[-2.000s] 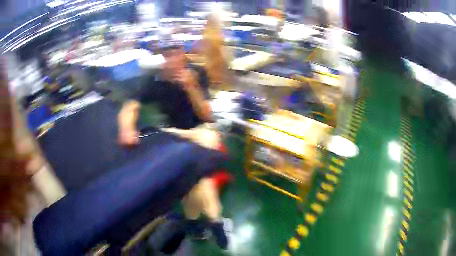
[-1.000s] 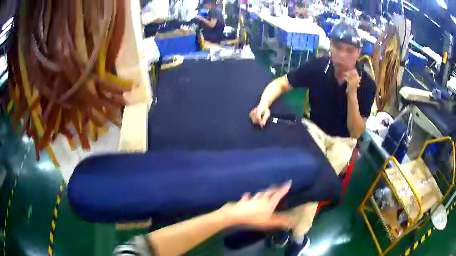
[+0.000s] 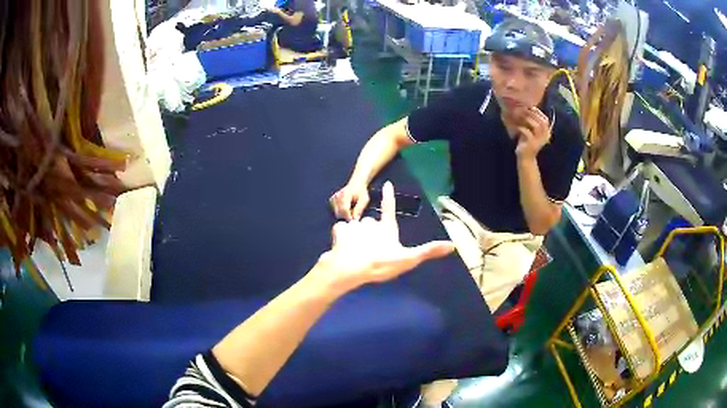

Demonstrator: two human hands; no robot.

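My left hand [image 3: 371, 247] reaches in from the lower left over the dark-covered table [image 3: 263, 167]. It holds nothing; its index finger points up and away and its thumb sticks out to the right, with the other fingers curled. A thick navy fabric roll [image 3: 143, 351] lies across the table's near end, under my left forearm. A dark, flat, phone-like rectangle [image 3: 403, 205] lies on the table just beyond my hand, by the seated person's hand. My right hand is out of the picture.
A person [image 3: 510, 151] in a dark shirt sits at the table's right side. Leather-like strips [image 3: 56, 135] hang at the left by a pale pillar [image 3: 131, 247]. A yellow-framed cart [image 3: 646, 319] stands lower right. A blue bin [image 3: 231, 57] is beyond the table.
My left hand has lifted off the navy roll and moved forward over the table, now with index finger and thumb extended. The view has shifted, bringing the roll lower and the seated person nearer.
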